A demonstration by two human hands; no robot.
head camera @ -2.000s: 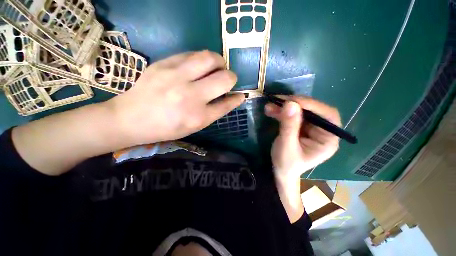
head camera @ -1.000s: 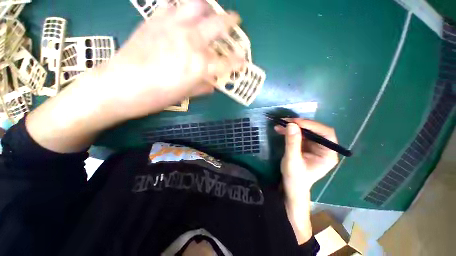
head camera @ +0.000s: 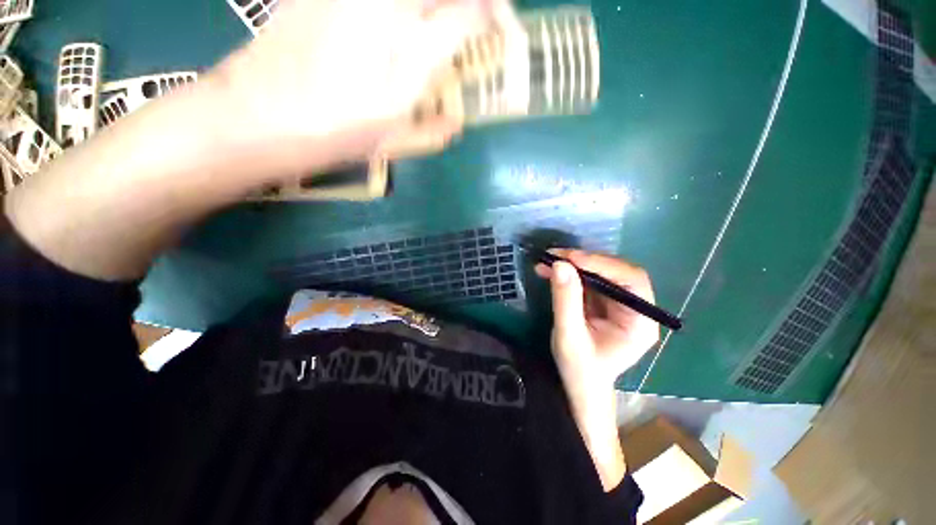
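My left hand [head camera: 349, 87], blurred, grips a cream front housing [head camera: 562, 62]. The housing's slotted end sticks out to the right of my fingers, also blurred, and the hand hides the rest. My right hand [head camera: 600, 313] holds slim black tweezers [head camera: 616, 294] like a pen. Their tip is beside the right end of the dark pad sheet [head camera: 452, 265], at its clear shiny backing [head camera: 575, 210]. Whether a pad is on the tip I cannot tell. Another cream housing [head camera: 354, 191] shows partly below my left wrist.
Loose cream housings [head camera: 79, 87] lie at the far left. A second dark pad sheet [head camera: 836, 292] curves along the right side of the green bench, beyond a thin pale line [head camera: 754, 169]. An open cardboard box [head camera: 672, 482] is below the bench edge.
My left hand left the housing beside the tweezers and moved up and away; the held housing has since swung right and up. My right hand backed off to the pad sheet, still holding the tweezers.
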